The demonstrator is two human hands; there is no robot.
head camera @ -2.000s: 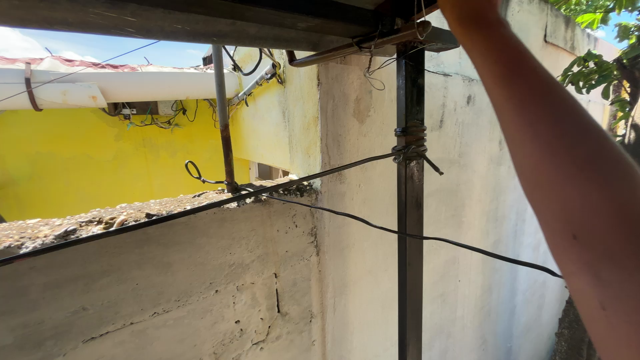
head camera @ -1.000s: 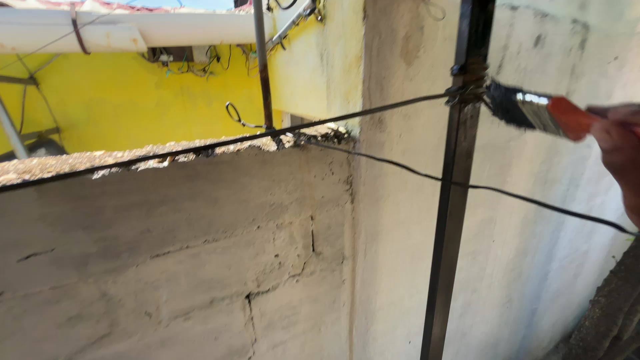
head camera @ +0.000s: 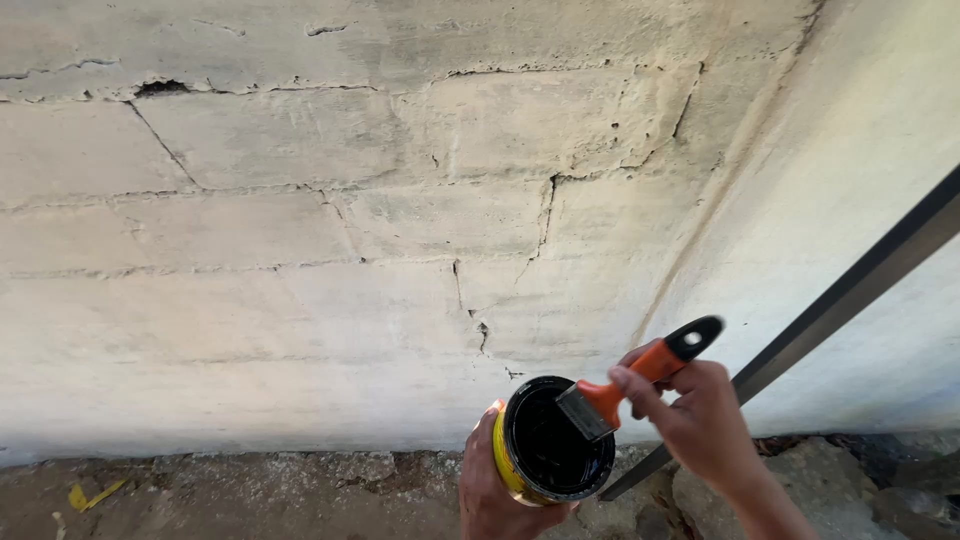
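My left hand (head camera: 484, 480) is wrapped around a yellow paint can (head camera: 511, 474) at the lower middle, its open top facing me. Black paint (head camera: 551, 450) shows inside. In my right hand (head camera: 694, 416) is a paintbrush (head camera: 651, 365) with an orange handle and black end. Its metal ferrule (head camera: 586, 412) is over the can's mouth, and the bristles are hidden in or against the dark paint. The black metal post (head camera: 847, 285) slants behind my right hand.
A cracked, plastered block wall (head camera: 300, 225) fills most of the view and meets a paler wall (head camera: 862, 187) at the right. Along the wall's foot runs rough ground (head camera: 262, 495) with yellow leaves (head camera: 94, 496) at the left and stones (head camera: 780, 480) at the right.
The brush was against the wire wrapped around the post one second ago; now it is at the paint can, which has come into view with my left hand. The view has tilted down.
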